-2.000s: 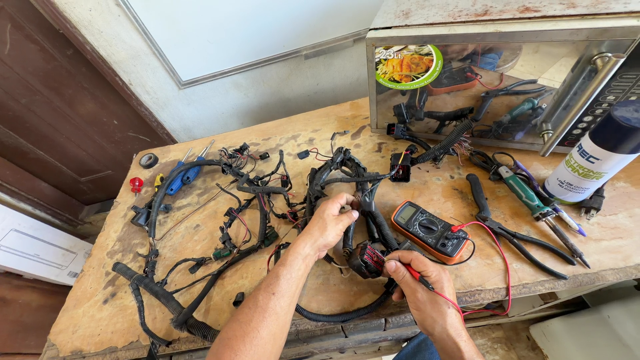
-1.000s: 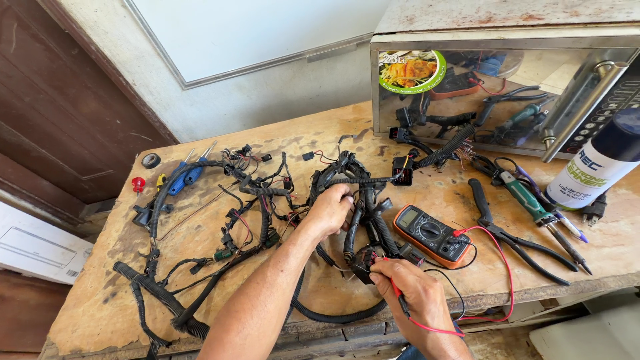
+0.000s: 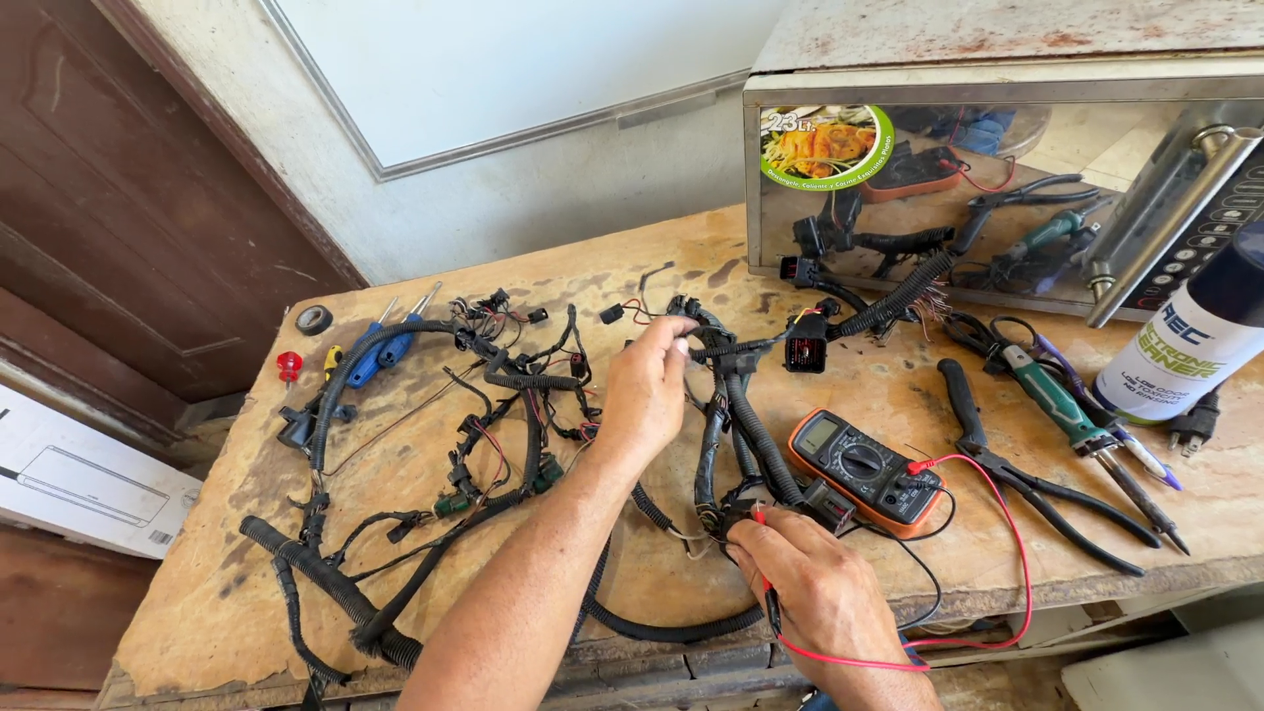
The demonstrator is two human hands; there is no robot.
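A black automotive wiring harness (image 3: 755,425) in corrugated conduit spreads over the wooden bench. My left hand (image 3: 652,380) pinches a thin part of it near the upper bundle. Down at the front edge, my right hand (image 3: 805,578) holds a red test probe (image 3: 763,558) together with a dark connector, mostly hidden by the fingers. Just right of that hand lies an orange and black digital multimeter (image 3: 864,469), its red lead looping round to the probe. A grey connector (image 3: 828,504) sits between hand and meter. A black multi-pin connector (image 3: 807,346) lies above the meter.
Long-nose pliers (image 3: 1017,474), a green-handled soldering iron (image 3: 1057,400) and an aerosol can (image 3: 1185,341) stand or lie at right, before a microwave oven (image 3: 938,197). Blue screwdrivers (image 3: 395,346), a red-handled tool (image 3: 288,367) and a tape roll (image 3: 313,319) are at back left.
My right hand has turned over the connector, and its back now faces up with the red probe under the fingers. The left hand has shifted up a little along the harness.
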